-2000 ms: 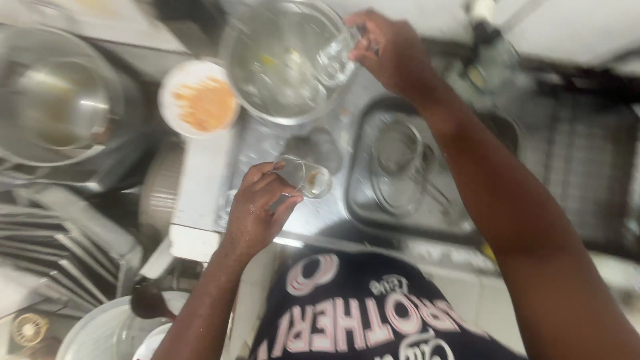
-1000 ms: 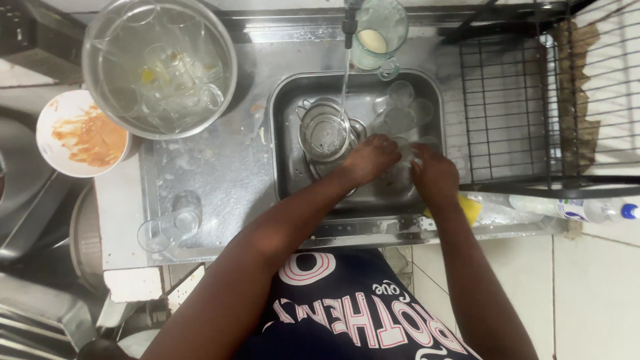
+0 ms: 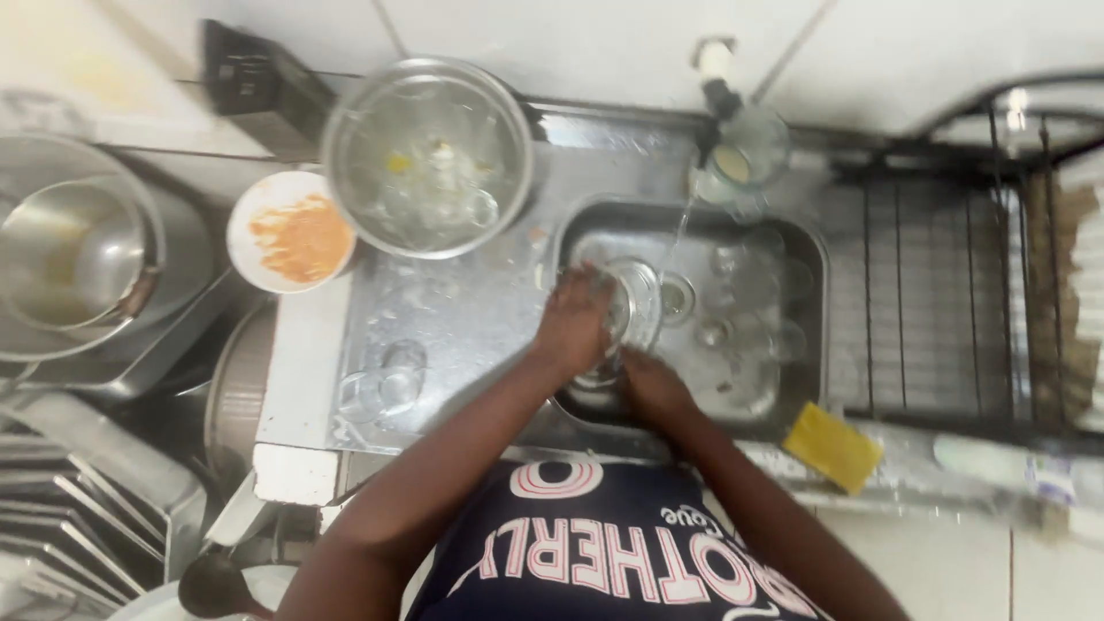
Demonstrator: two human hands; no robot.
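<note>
Both hands are low in the steel sink (image 3: 802, 362). My left hand (image 3: 580, 319) grips the left side of a round, shiny bowl-like vessel (image 3: 640, 302), which looks like glass or metal. My right hand (image 3: 651, 384) holds its lower edge, with the fingertips partly hidden. A thin stream of water (image 3: 681, 233) falls from the black tap (image 3: 714, 121) just right of the vessel. Several clear glasses (image 3: 768, 293) lie at the sink's right side. Two clear glasses (image 3: 404, 379) stand on the drainboard to the left.
A large metal pot (image 3: 431, 246) of glassware and a white bowl (image 3: 297, 280) with orange residue stand upper left. A glass jug (image 3: 759, 147) is behind the sink. At the right are a black wire rack (image 3: 927, 302), a yellow sponge (image 3: 834, 448) and a plastic bottle (image 3: 992, 461).
Both hands have moved left within the sink, from the glasses at its right to the round vessel. The view has shifted left.
</note>
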